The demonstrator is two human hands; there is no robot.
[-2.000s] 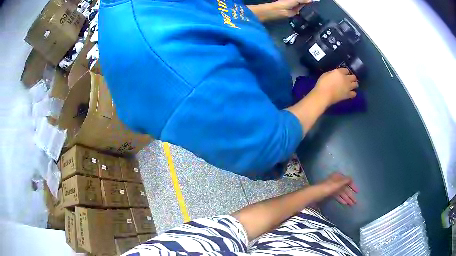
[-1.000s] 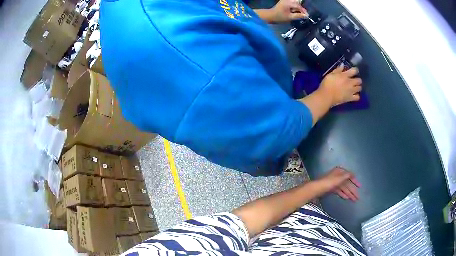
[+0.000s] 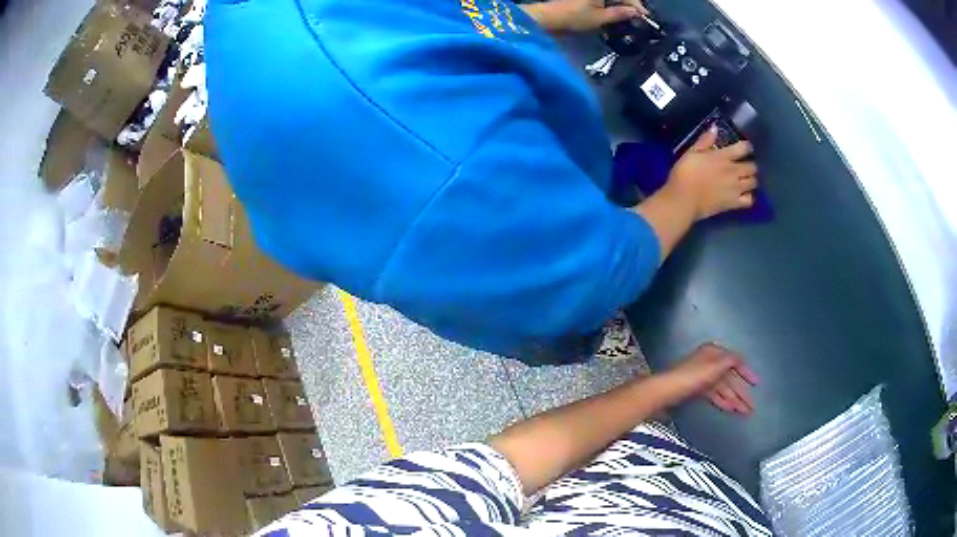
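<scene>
My left hand (image 3: 718, 377) rests palm-side partly up on the dark green bench mat (image 3: 766, 315), with nothing in it and its fingers loosely apart. A clear, ribbed, flat air column bag (image 3: 839, 477) lies on the mat at the lower right, not touched by my hand. My right hand is not in view. Farther up the bench, a black multi-head security camera (image 3: 682, 84) with a white label lies on a purple-blue cloth (image 3: 642, 168). Another person's hands are at it.
A person in a blue top (image 3: 420, 178) leans over the bench from the left, between me and the camera. Stacked brown cartons (image 3: 189, 404) and an open carton (image 3: 210, 236) stand on the speckled floor (image 3: 441, 388) at left. A yellow line (image 3: 367, 378) crosses the floor.
My left hand has shifted slightly up the picture and stays empty. The other person's arm has moved slightly to the right. The camera appears slightly higher and farther left in view.
</scene>
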